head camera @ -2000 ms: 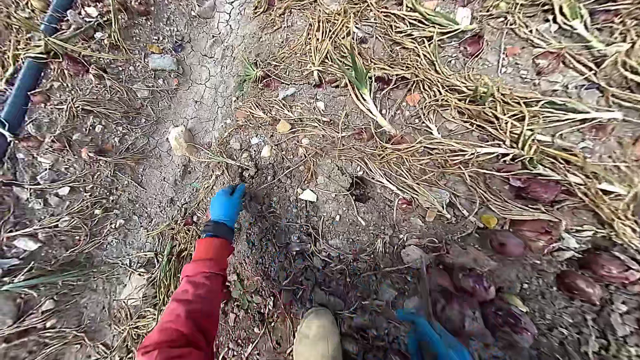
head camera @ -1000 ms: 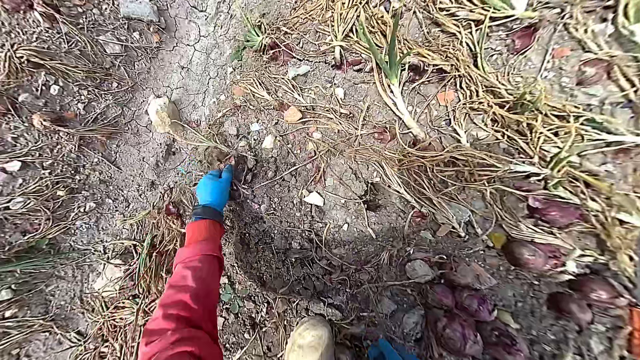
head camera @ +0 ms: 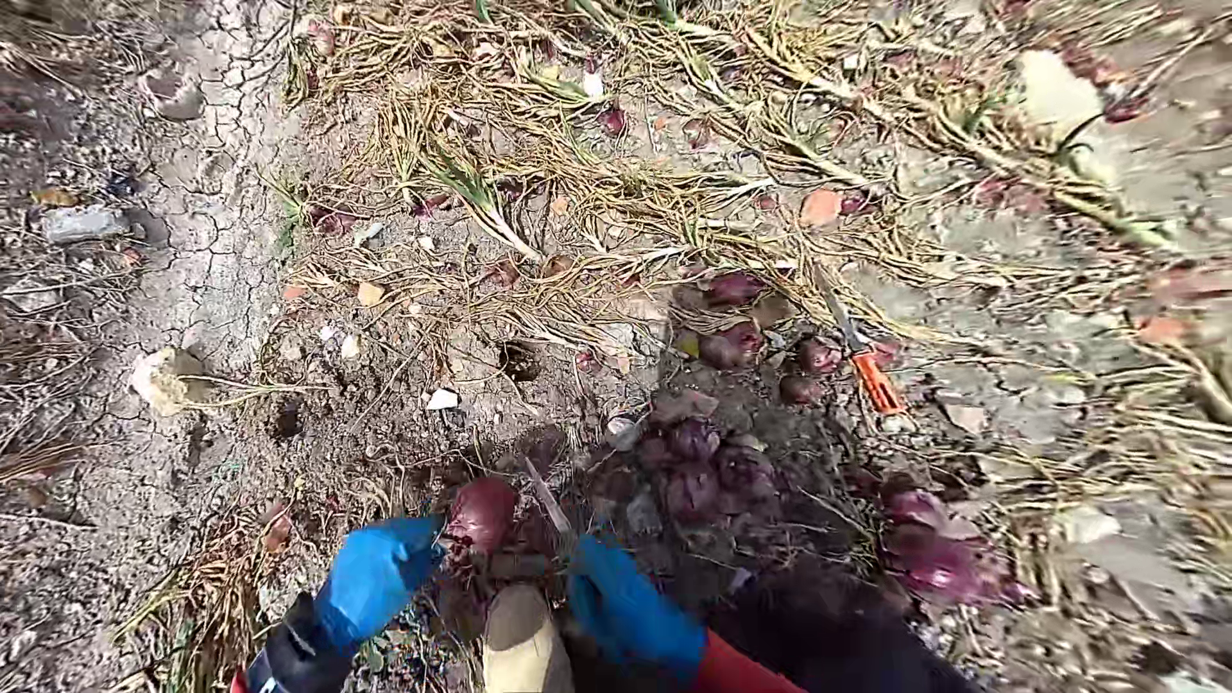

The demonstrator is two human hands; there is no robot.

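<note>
My left hand [head camera: 378, 575], in a blue glove, holds a red onion [head camera: 482, 515] by its underside at the lower middle. Just right of it, my right hand [head camera: 630, 604], also gloved in blue, is closed on a knife whose narrow blade [head camera: 547, 496] points up and left toward the onion; the handle is hidden in the glove. Beyond the right hand lies a group of red onions [head camera: 693, 486] in shadow on the soil. More red onions [head camera: 731, 345] rest farther up, and others [head camera: 938, 549] lie at the right.
A second knife with an orange handle [head camera: 876, 383] lies on the ground at the right. Dry onion tops [head camera: 616, 192] cover the upper ground. A pale stone [head camera: 166, 380] and a grey stone [head camera: 85, 223] lie at the left. My boot [head camera: 525, 640] stands between my hands.
My left hand, earlier on the soil with no onion visible in it, has come back near the boot with a red onion. My right hand and its blade now show beside it. The view has shifted.
</note>
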